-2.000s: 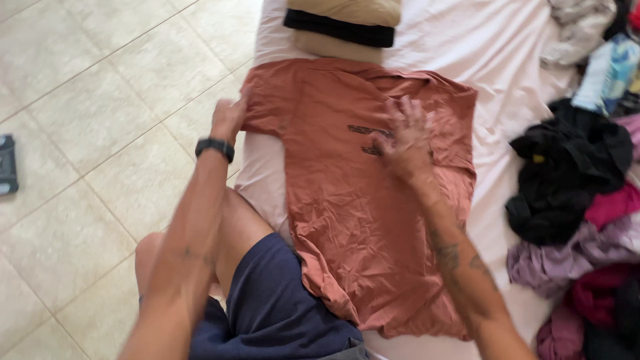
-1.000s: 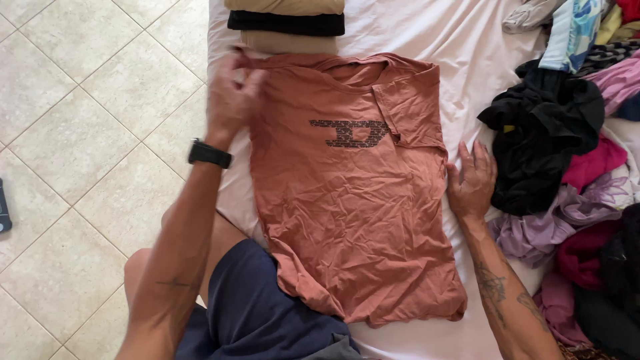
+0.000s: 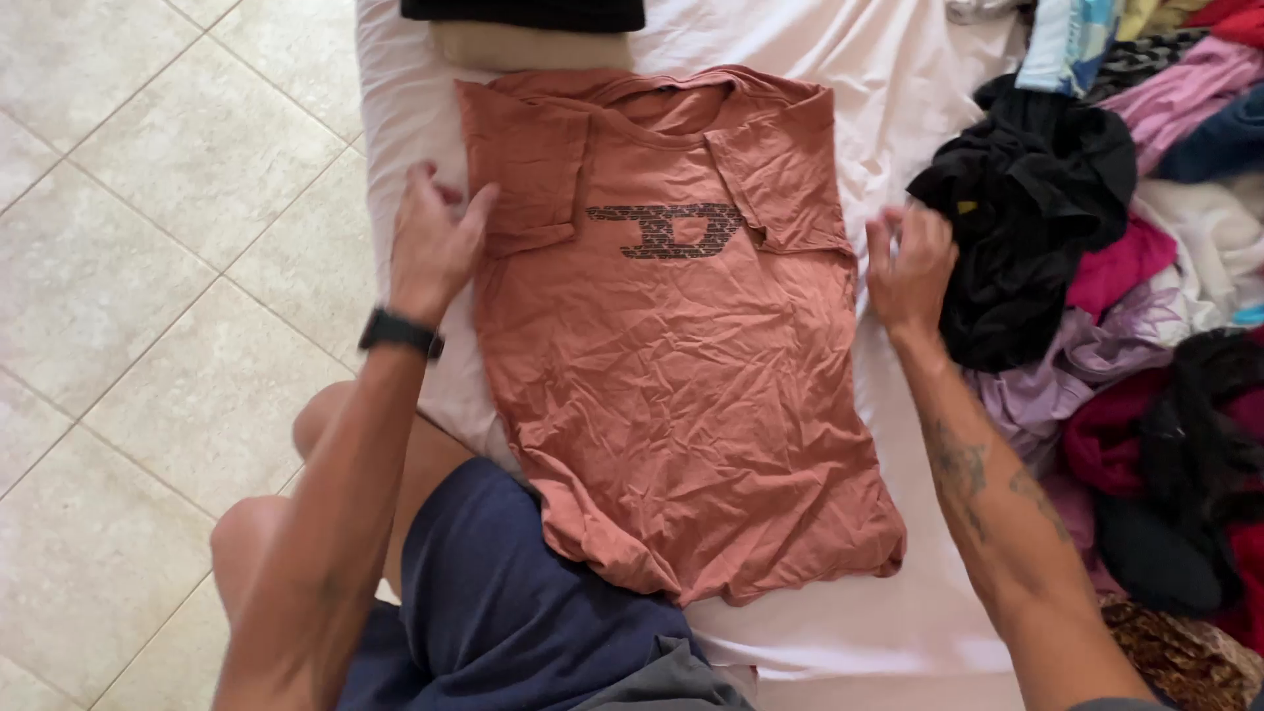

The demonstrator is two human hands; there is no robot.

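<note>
A rust-coloured T-shirt [image 3: 681, 375] lies front up on a pale pink bedsheet [image 3: 889, 395], with a dark print on its chest. Both short sleeves are folded inward over the front, and the lower part is wrinkled. My left hand [image 3: 439, 237], a black watch on its wrist, is at the shirt's left edge beside the folded sleeve, fingers apart and holding nothing. On the other side my right hand [image 3: 910, 262] is over the sheet between the shirt and a black garment [image 3: 1037, 217], its fingers loosely curled with no cloth in them.
Folded clothes, one black [image 3: 523, 12] on top of a beige one [image 3: 533, 47], are stacked beyond the shirt's collar. A heap of mixed clothes [image 3: 1116, 395] covers the right side. My legs in navy shorts [image 3: 513, 573] are at the lower left, beside the tiled floor [image 3: 128, 267].
The sleeve on the left, spread outward two seconds ago, now lies folded in over the shirt, as does the right one. My right hand has gone from the shirt's chest to beyond its right edge.
</note>
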